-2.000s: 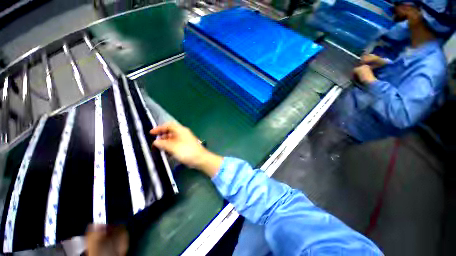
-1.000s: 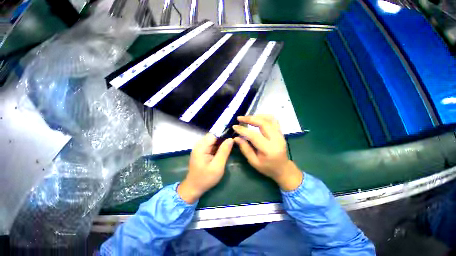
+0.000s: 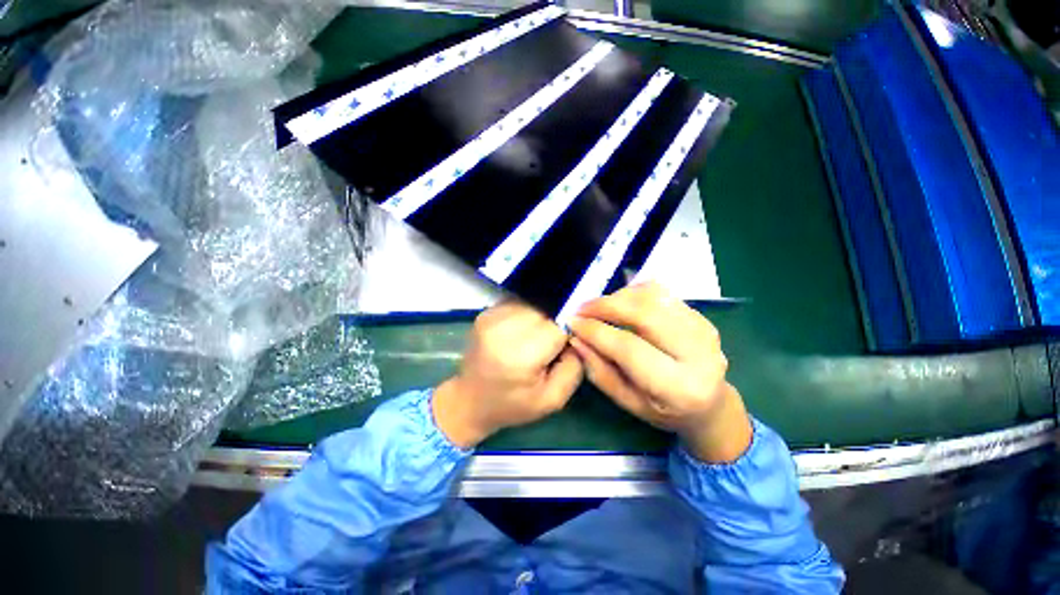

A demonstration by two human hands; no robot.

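Observation:
A black sheet (image 3: pixel 465 110) with several parallel white adhesive strips (image 3: pixel 578 174) is held up at a slant in front of me. A silver-white metal panel (image 3: pixel 424 273) lies under it on the green bench, mostly hidden by the sheet. My left hand (image 3: pixel 517 366) grips the sheet's near corner with its fingers curled. My right hand (image 3: pixel 663 360) pinches at the same corner, by the end of the rightmost strip. Both hands are bare and almost touch. What lies between the fingertips is too small to tell.
Crumpled clear bubble wrap (image 3: pixel 262 221) lies to the left. A second metal panel (image 3: pixel 58 256) is at the far left. A stack of blue-filmed panels (image 3: pixel 959 198) stands on the right. The bench's pale metal edge (image 3: pixel 581 474) runs in front of me.
Since one second ago, the sheet has shifted a little right in view, and both hands have closed in at its near corner. Earlier, the right hand was apart from the sheet's right edge.

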